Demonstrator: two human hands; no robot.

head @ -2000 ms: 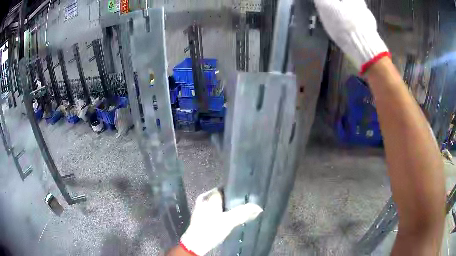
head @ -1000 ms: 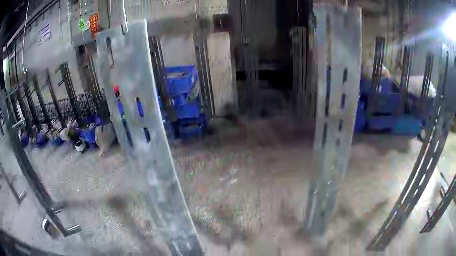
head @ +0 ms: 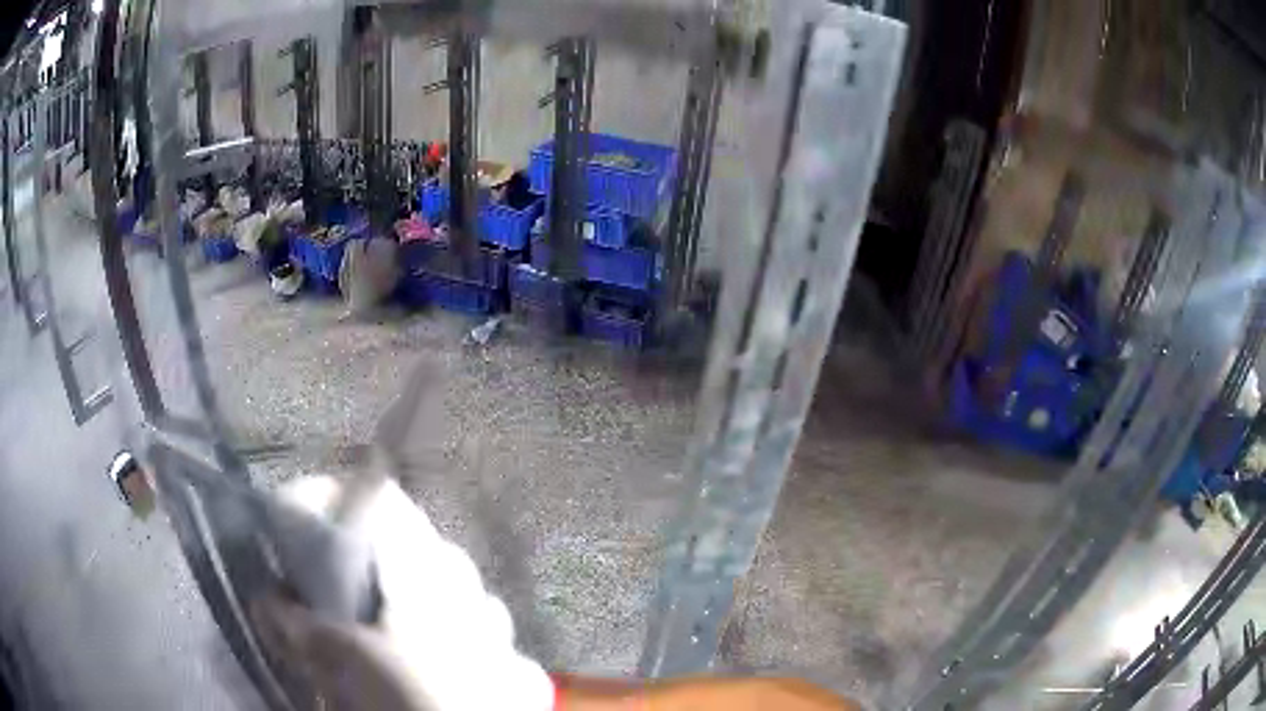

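A white glove with a red cuff (head: pixel 451 604) is at the lower left; its forearm enters from the bottom right, so it appears to be my right hand. It is blurred beside a dark, blurred upright frame, and its grip cannot be made out. A grey and brown blur left of it may be my left hand, but its shape is unclear. A slotted metal channel (head: pixel 785 299) hangs tilted right of centre, with no hand on it.
Dark ladder-like uprights (head: pixel 569 153) hang at the back and left. Blue crates (head: pixel 604 174) stand along the wall, with more blue plastic containers (head: pixel 1027 368) at the right. Blurred slotted profiles (head: pixel 1111 431) hang at the right. The floor (head: pixel 542 431) is speckled grey.
The view has turned, and the blue crates now show wider. My gloved hand has come into view at the lower left. One channel now stands near the centre instead of two apart.
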